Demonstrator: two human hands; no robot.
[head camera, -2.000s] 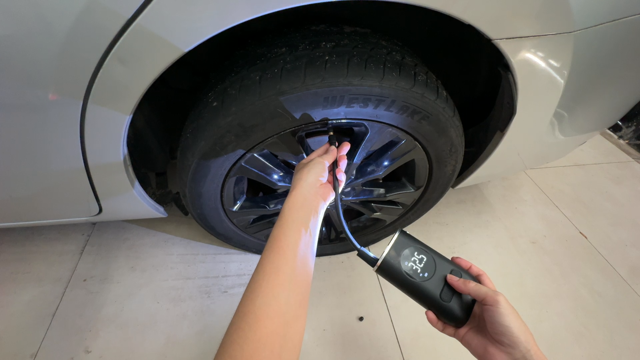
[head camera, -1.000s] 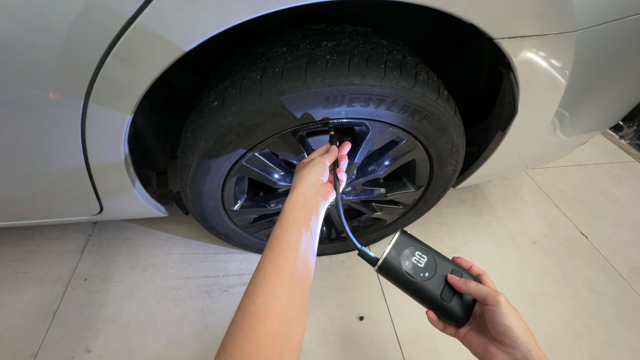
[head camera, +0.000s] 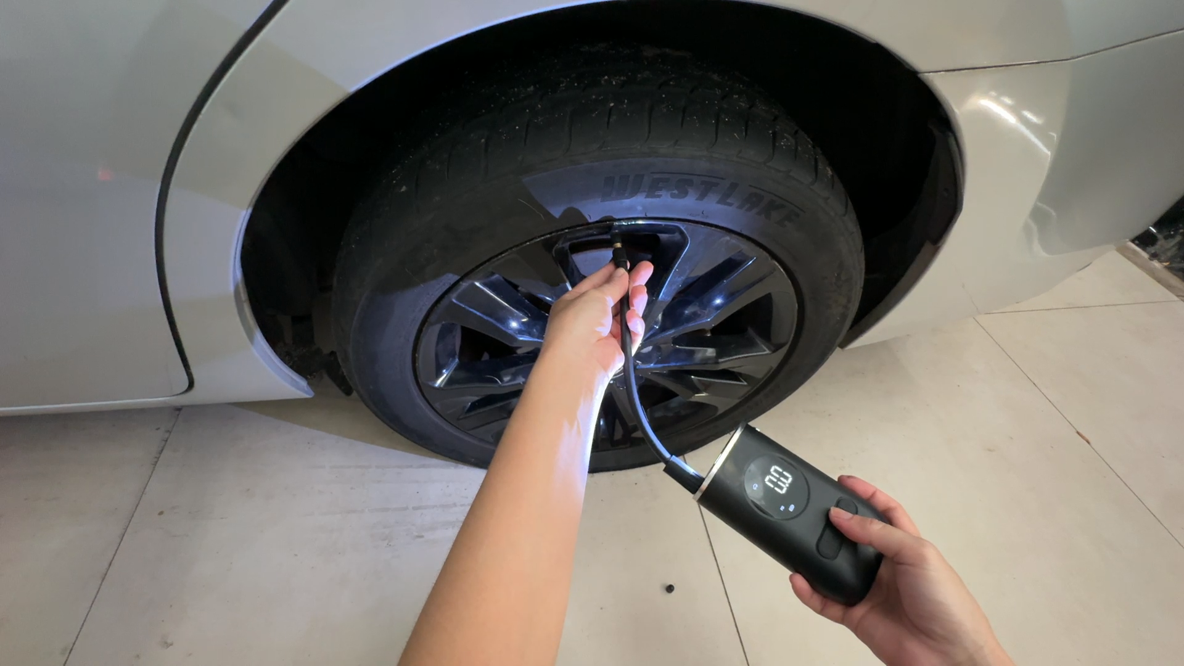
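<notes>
My left hand (head camera: 601, 314) pinches the end fitting (head camera: 620, 257) of a black air hose at the top of the dark alloy wheel rim (head camera: 731, 296). Whether the fitting is joined to the valve stem cannot be told. From there the hose (head camera: 636, 402) curves down to a black portable tyre inflator (head camera: 791, 518), held tilted in my right hand (head camera: 902, 564) with the thumb on its button pad. Its lit round display reads 0.0. Around the rim sits a black Westlake tyre (head camera: 518, 139) with some dust on the tread.
The pale car body (head camera: 1036, 166) arches over the wheel, and a door edge (head camera: 171, 185) runs down at the left. Below lies a light tiled floor (head camera: 305, 546) with a small black cap-like piece (head camera: 669, 588) on it. A dark object (head camera: 1164, 242) shows at the far right.
The inflator's display read 32.5 two seconds ago, then 0.0 one second ago, and still reads 0.0. Neither hand has plainly moved.
</notes>
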